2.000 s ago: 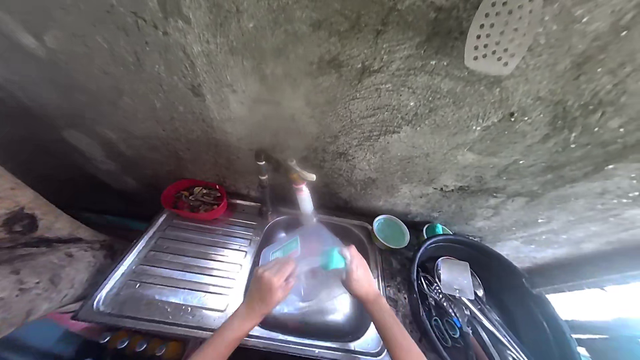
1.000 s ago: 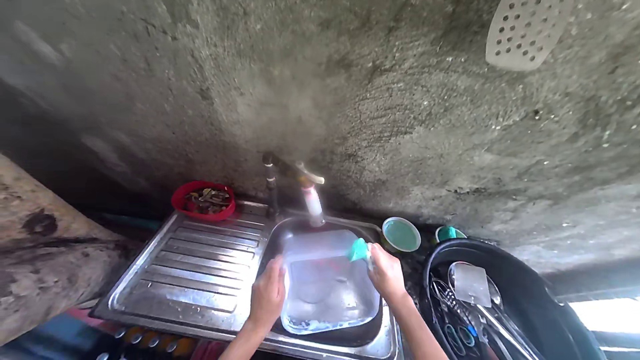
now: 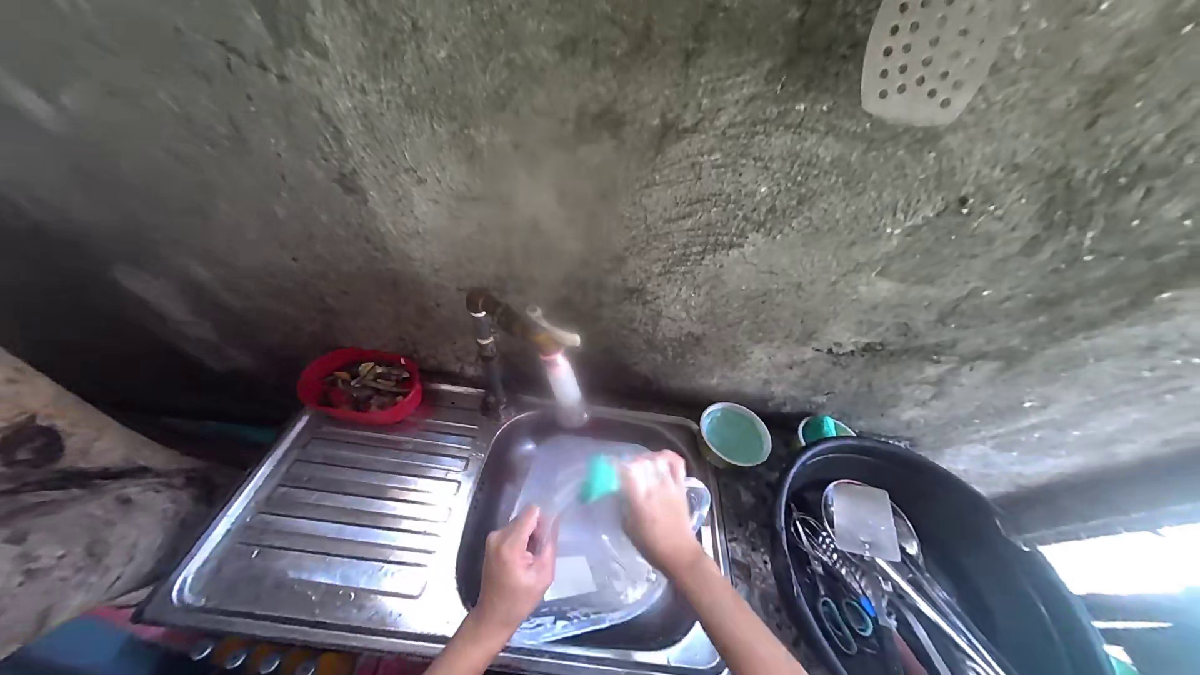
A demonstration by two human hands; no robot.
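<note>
Over the steel sink basin (image 3: 473, 553), my left hand (image 3: 517, 567) grips the near left edge of a clear plastic container (image 3: 600, 544). My right hand (image 3: 659, 511) holds a green sponge (image 3: 601, 478), blurred, above the container's right part. Just behind stands the tap (image 3: 553, 337), with a white and pink spout piece (image 3: 564, 382) pointing down into the basin. Something clear with a curved rim (image 3: 697, 504) shows beyond my right hand; I cannot tell whether it is part of the container.
Left of the basin lies the ribbed drainboard (image 3: 366, 506), with a red bowl of scraps (image 3: 403, 409) at its back. A bowl of green matter (image 3: 736, 434), a smaller bowl with a green piece (image 3: 821, 429) and a black tub of utensils (image 3: 792, 562) stand right. A perforated turner (image 3: 923, 66) hangs above.
My right hand with the sponge has moved from the container's right side to the left, over it. The container's position in my left hand has shifted.
</note>
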